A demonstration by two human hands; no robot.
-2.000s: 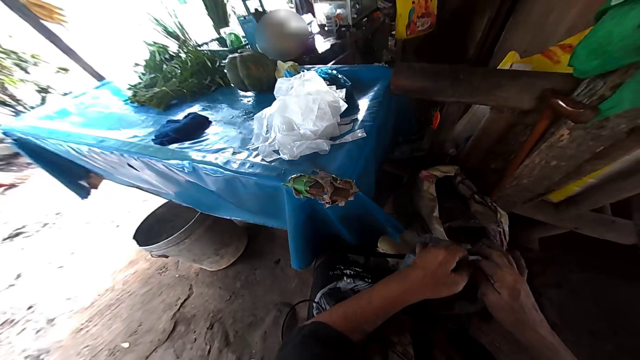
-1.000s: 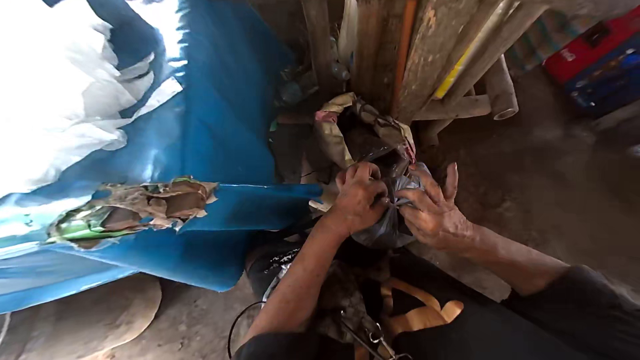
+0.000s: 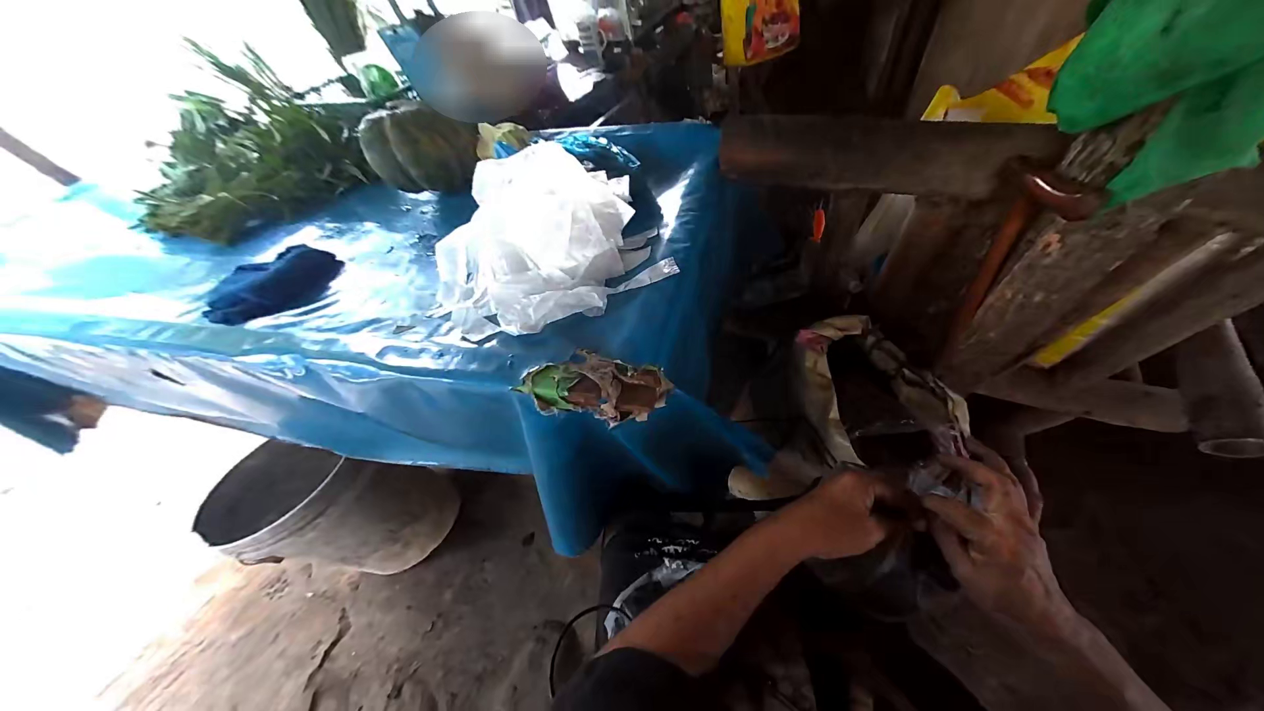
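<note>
At the lower right, my left hand [image 3: 847, 515] pinches the gathered neck of a dark, thin plastic bag [image 3: 869, 583]. My right hand [image 3: 987, 523] faces it, its fingers on the same neck, where a paler crumpled part shows. The bag's body hangs below both hands, in shadow, and its contents are hidden. Just beyond my hands stands an open sack [image 3: 818, 385] with a rolled, patterned rim; its inside is dark. White plastic bags [image 3: 543, 237] lie heaped on the table with the blue plastic cover [image 3: 415, 370].
Leafy greens [image 3: 247, 158], a green squash [image 3: 420, 148] and a dark blue cloth [image 3: 275, 284] lie on the table. A large bucket [image 3: 336, 513] sits tilted beneath its edge. Wooden beams [image 3: 889, 153] and a wooden-handled cane or umbrella [image 3: 997, 257] stand at right. A person is behind the table.
The view dipped towards my hands one second ago and has swung back up. Both hands stay together at the dark bag's neck.
</note>
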